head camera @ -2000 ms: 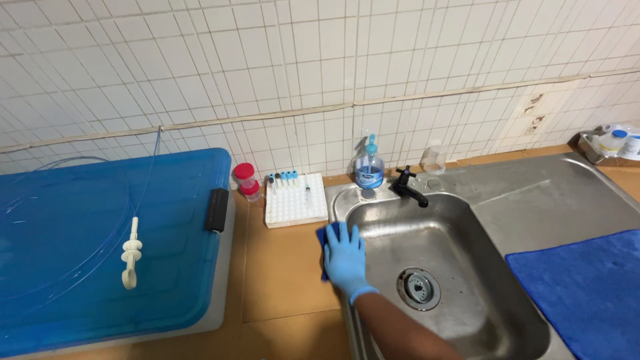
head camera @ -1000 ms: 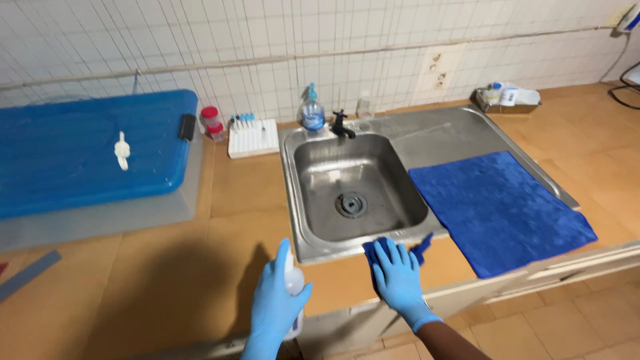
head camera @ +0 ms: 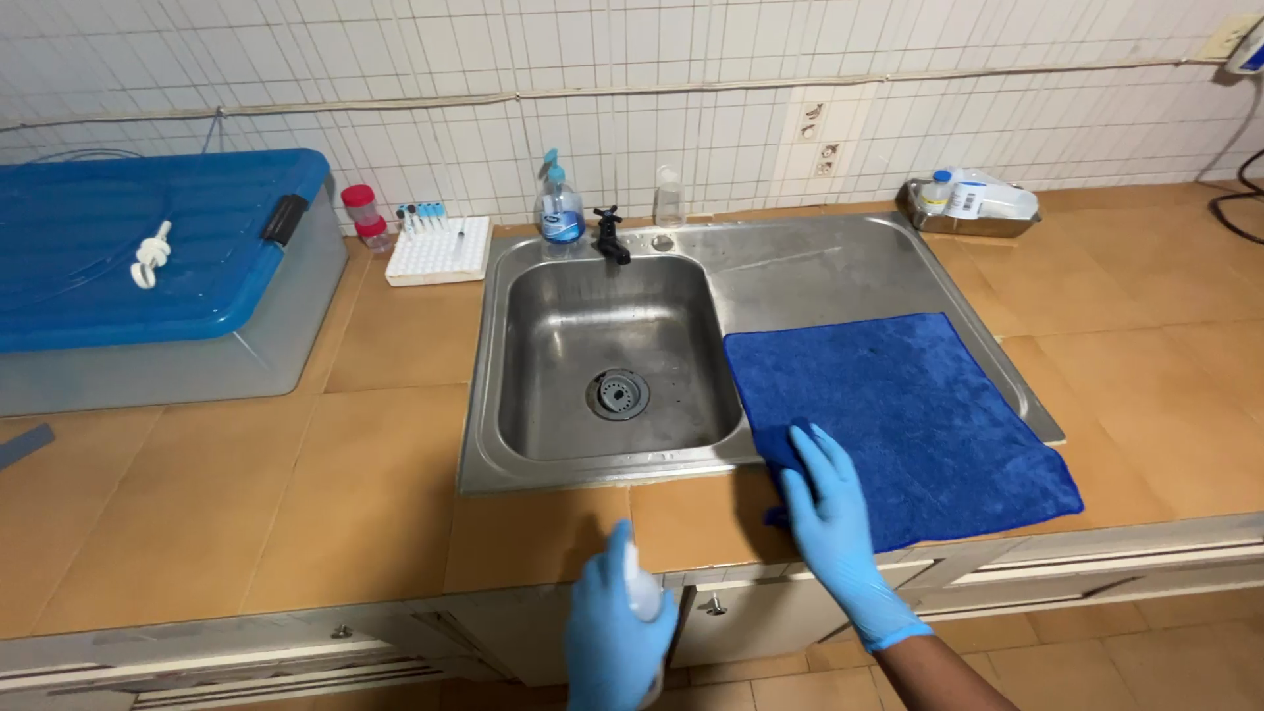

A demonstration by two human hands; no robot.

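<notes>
In blue gloves, my left hand [head camera: 617, 622] is closed around a bottle with a white top [head camera: 642, 591], just off the counter's front edge; most of the bottle is hidden. My right hand [head camera: 829, 513], also gloved, presses down at the left front part of a blue towel [head camera: 889, 415] spread over the drainboard and counter. A dark blue cloth [head camera: 777, 515] shows beneath its fingers, hard to separate from the towel. Left of the towel lies the steel sink basin [head camera: 563, 415] with its drain strainer [head camera: 619, 393]. Behind the basin stands a black faucet [head camera: 611, 237].
A blue-lidded plastic bin [head camera: 247, 365] occupies the left. Near the wall are red-capped containers [head camera: 361, 207], a white rack [head camera: 434, 265] with tubes, a pump bottle [head camera: 562, 212], a clear bottle [head camera: 669, 197] and a metal tray [head camera: 973, 225] holding bottles. Cabinet doors lie below the counter edge.
My right hand has gone from the sink's left rim to its front edge, then right onto the towel. My left hand, out of view at first, now shows with the bottle.
</notes>
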